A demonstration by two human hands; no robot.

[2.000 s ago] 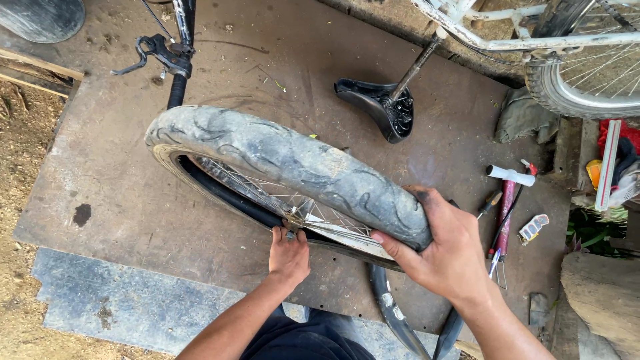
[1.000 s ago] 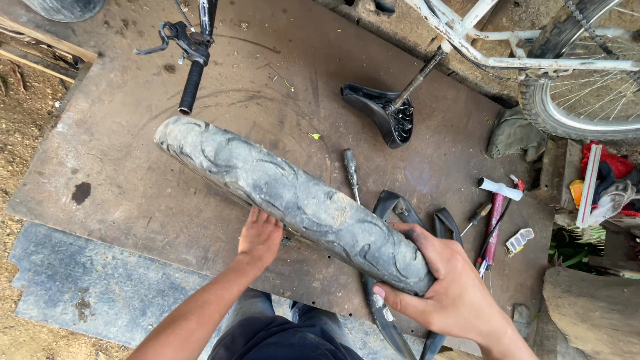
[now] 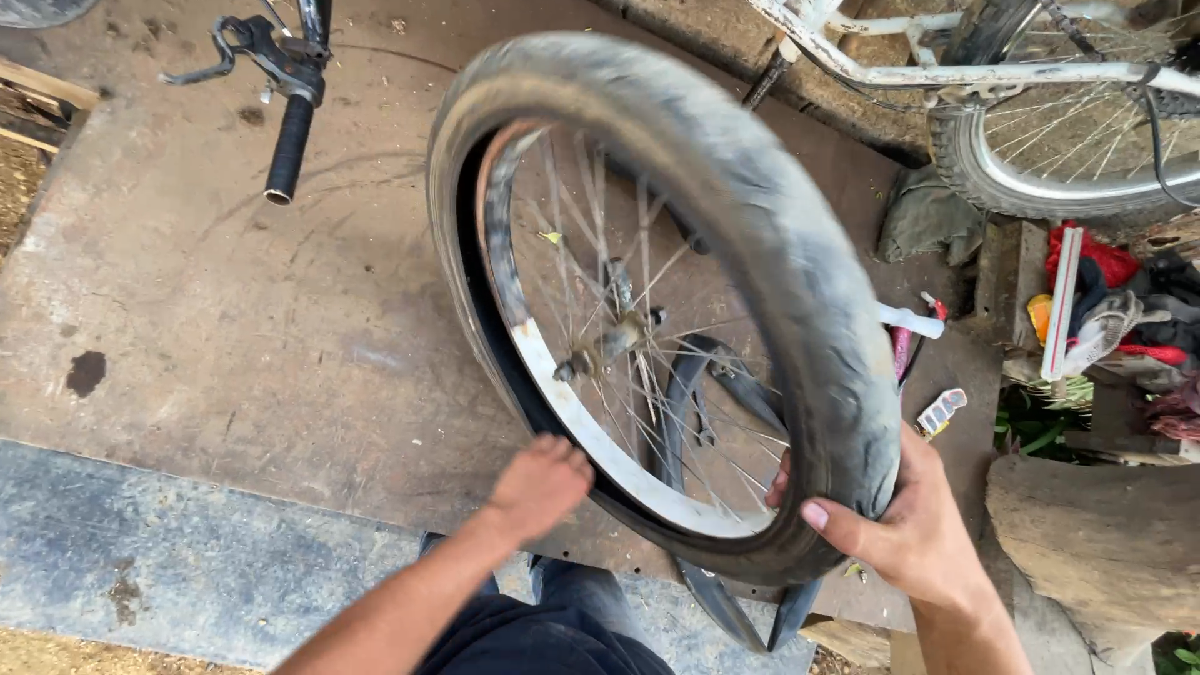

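Observation:
A bicycle wheel with a worn grey tyre [image 3: 825, 281] is held up at a tilt, its hub and spokes facing me. Along the left and lower side the tyre stands apart from the white-painted rim [image 3: 572, 403], leaving a dark gap. My right hand [image 3: 900, 534] grips tyre and rim at the lower right, thumb on the sidewall and fingertips inside the rim. My left hand [image 3: 544, 487] is at the lower left edge of the tyre, fingers curled; whether it grips the bead cannot be told. Behind the spokes lies a black inner tube [image 3: 677, 403], partly hidden.
A handlebar grip [image 3: 289, 150] with brake lever lies upper left on the brown board [image 3: 234, 356]. A white bicycle frame [image 3: 891, 75] with a rear wheel stands upper right. At right are a hammer [image 3: 909, 323], a small patch packet [image 3: 941, 412] and a heap of rags [image 3: 1111, 328].
The wheel has turned from tread-up to showing its open side with rim and spokes. It now hides the saddle. My right hand still holds it at the right end.

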